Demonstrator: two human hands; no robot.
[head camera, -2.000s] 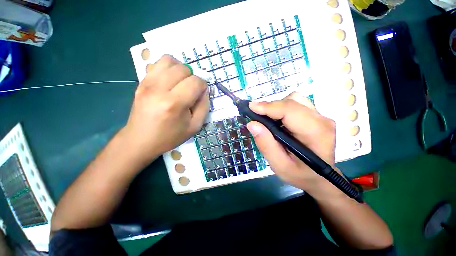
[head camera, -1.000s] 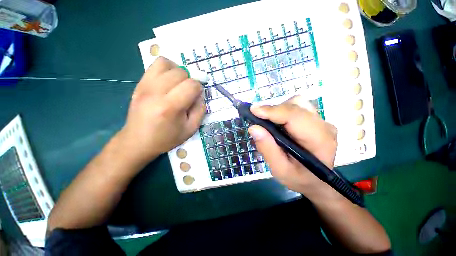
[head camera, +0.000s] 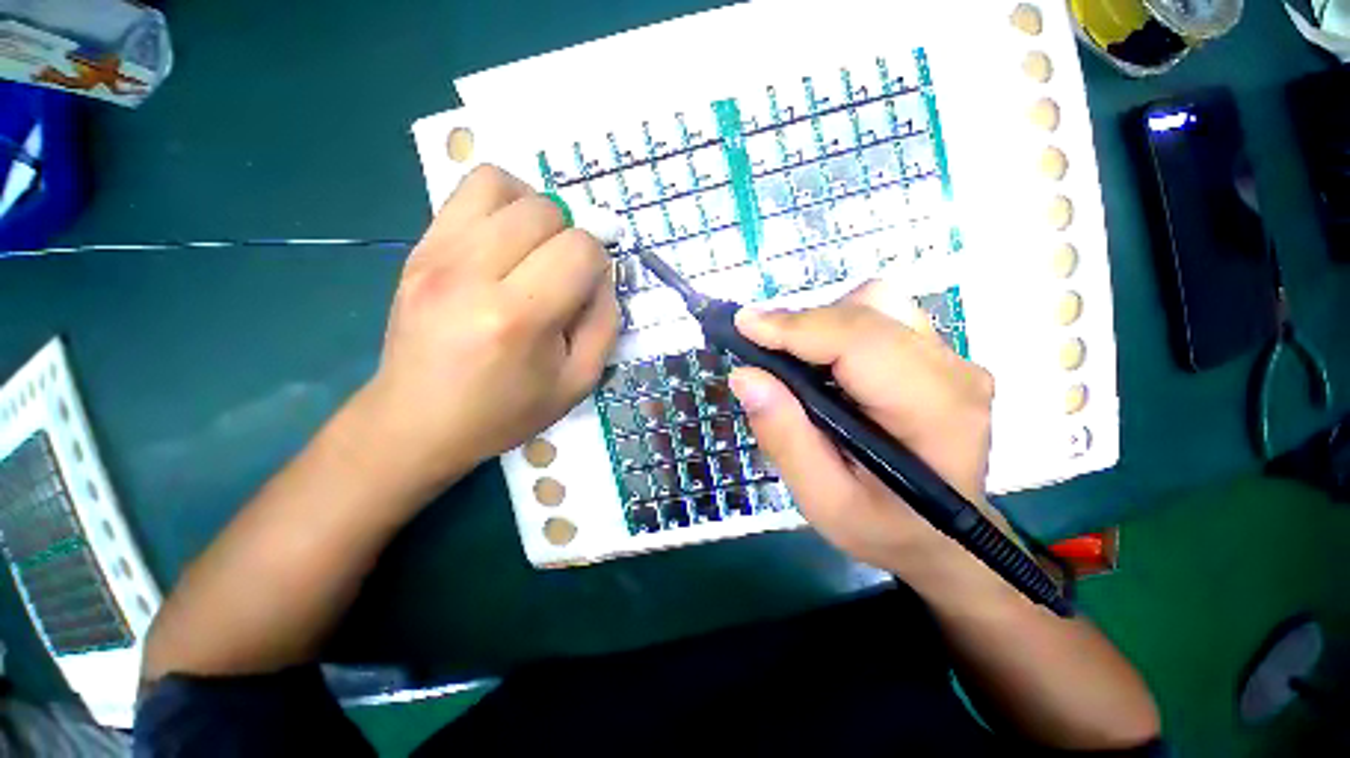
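Observation:
My left hand (head camera: 496, 319) is closed on a thin solder wire (head camera: 222, 245) that runs in from the left edge. A green band (head camera: 557, 209) is on one of its fingers. My right hand (head camera: 881, 422) holds a black soldering iron (head camera: 903, 462), its narrow tip pointing up-left at the board beside my left fingertips. The tip's exact contact is too small to tell. The green-framed PCB panels (head camera: 740, 185) lie in a white holed pallet (head camera: 1014, 267); glare washes out the upper block, and my hands cover part of both blocks.
A second loaded pallet (head camera: 89, 592) lies at lower left. A black phone (head camera: 1202, 230) and green-handled pliers (head camera: 1293, 385) are at right. A round yellow-and-black container (head camera: 1140, 30) is at upper right. A clear box (head camera: 89, 45) and blue container (head camera: 45, 170) are at upper left. A red object (head camera: 1088, 552) is by my right wrist.
The pallet, phone and pliers have shifted right in the view since two seconds ago. The iron tip stays close beside my left fingertips, with small shifts. Both hands keep their holds.

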